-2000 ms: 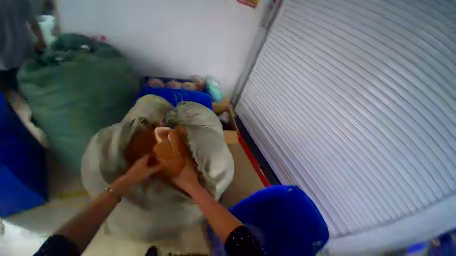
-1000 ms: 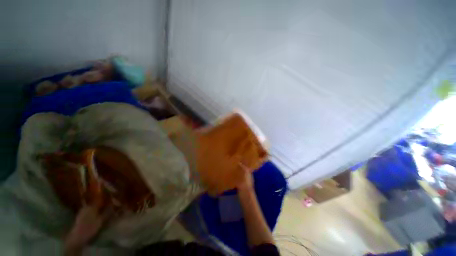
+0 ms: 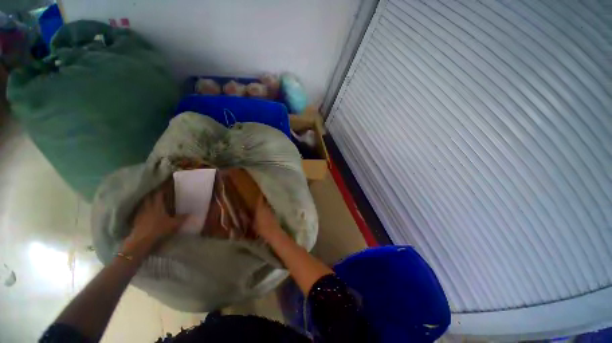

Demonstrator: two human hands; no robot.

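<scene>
The large grey-beige sack [image 3: 288, 161] stands in front of me with its side torn open. Orange-brown pieces [image 3: 245, 191] lie inside the opening, some upright with pale edges. A white, squarish piece [image 3: 194, 191] stands among them at the left. My left hand [image 3: 156, 220] is in the opening with its fingers spread, against the left edge of the white piece; its grip is unclear. My right hand [image 3: 265, 220] reaches in at the right against the brown pieces, its fingertips hidden. The blue bin [image 3: 396, 288] stands at the lower right; its contents do not show clearly.
A green sack [image 3: 100, 100] stands at the left. A blue crate [image 3: 235, 106] with pinkish-brown bundles is behind the grey-beige sack, beside an open cardboard box [image 3: 315, 167]. A white ribbed shutter [image 3: 483, 154] rises at the right.
One second ago my right hand held an orange-brown piece over the blue bin; now it is back in the sack opening, without that piece in view. The view has swung left, and the white piece now shows.
</scene>
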